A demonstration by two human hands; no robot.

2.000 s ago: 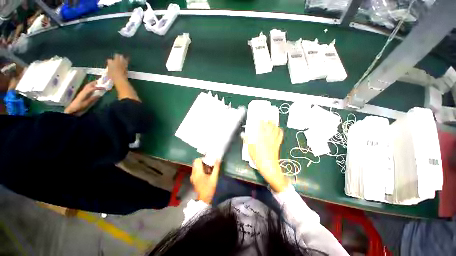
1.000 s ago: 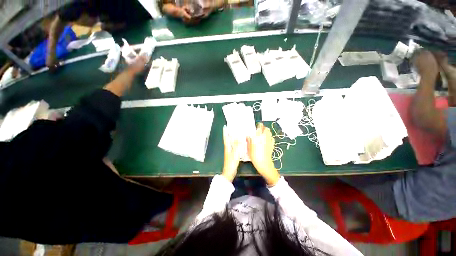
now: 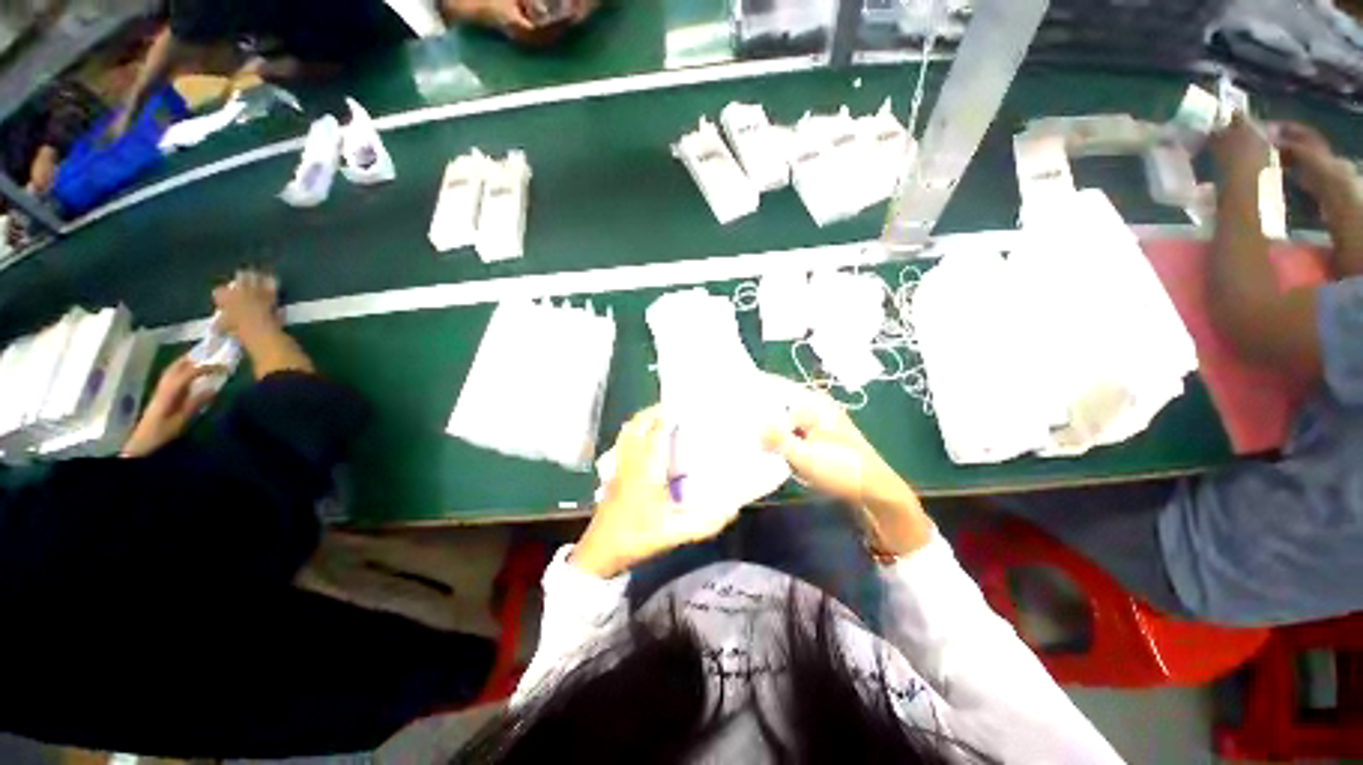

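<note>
My left hand (image 3: 640, 493) and my right hand (image 3: 845, 456) hold a white carton (image 3: 733, 463) between them, low in front of me at the bench edge. A small purple print shows on it beside my left fingers. Its outline is overexposed, so I cannot tell whether it is flat or opened. Just beyond it lies the working pile of white cartons (image 3: 691, 321), partly covered by the held one. To the left stands the formed carton row (image 3: 534, 381), side by side, with pointed flaps at its far edge.
Corded white cards (image 3: 845, 332) and loops lie right of the pile. A large stack of white blanks (image 3: 1031, 351) is farther right, beside a red mat (image 3: 1241, 351). Loose cartons (image 3: 845, 165) lie on the green belt behind the pale rail. A grey post (image 3: 964, 127) slants down. Neighbours work on both sides.
My hands have lifted a carton from the pile towards me and moved apart around it. Earlier, my left hand left the carton row. The left neighbour's arm has drawn back from the belt.
</note>
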